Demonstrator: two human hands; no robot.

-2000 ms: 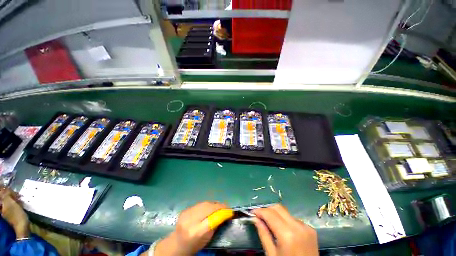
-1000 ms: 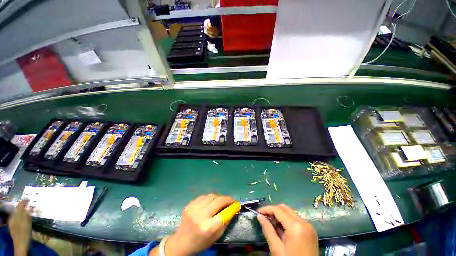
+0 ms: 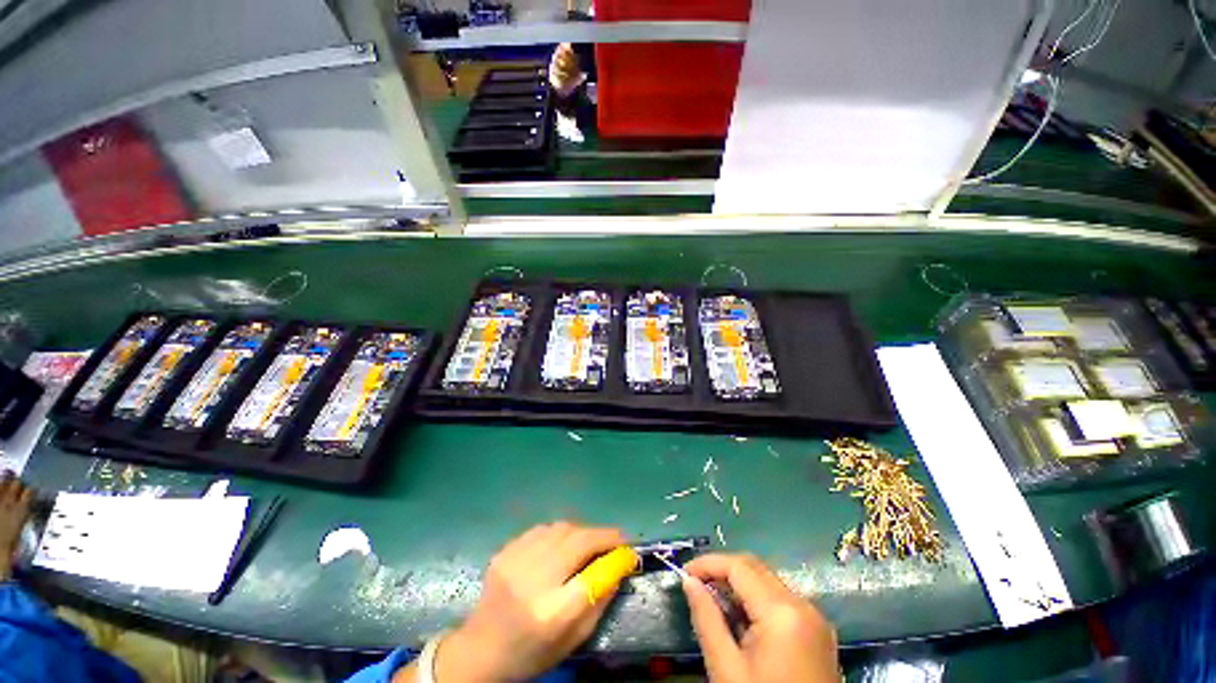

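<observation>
My left hand (image 3: 540, 594), with a yellow finger cot (image 3: 608, 574) on one finger, holds a phone assembly (image 3: 674, 546) edge-on near the front edge of the bench; mostly its dark end shows. My right hand (image 3: 760, 620) pinches a thin pale tool, perhaps tweezers (image 3: 672, 564), with its tip at the phone's near side. Any small part at the tip is too small to tell. A pile of gold-brown flexes (image 3: 886, 500) lies to the right of my hands.
Two black trays (image 3: 854, 360) hold several phones behind my hands. At right are a long white paper strip (image 3: 967, 480) and a clear blister tray (image 3: 1067, 387). At left are a white sheet (image 3: 140, 539), a dark thin stick (image 3: 246, 550) and another person's hand (image 3: 14, 514).
The view has shifted slightly. My hands stay close together on the phone, and the thin tool has moved slightly. The other person's hand at left has moved back off the white sheet.
</observation>
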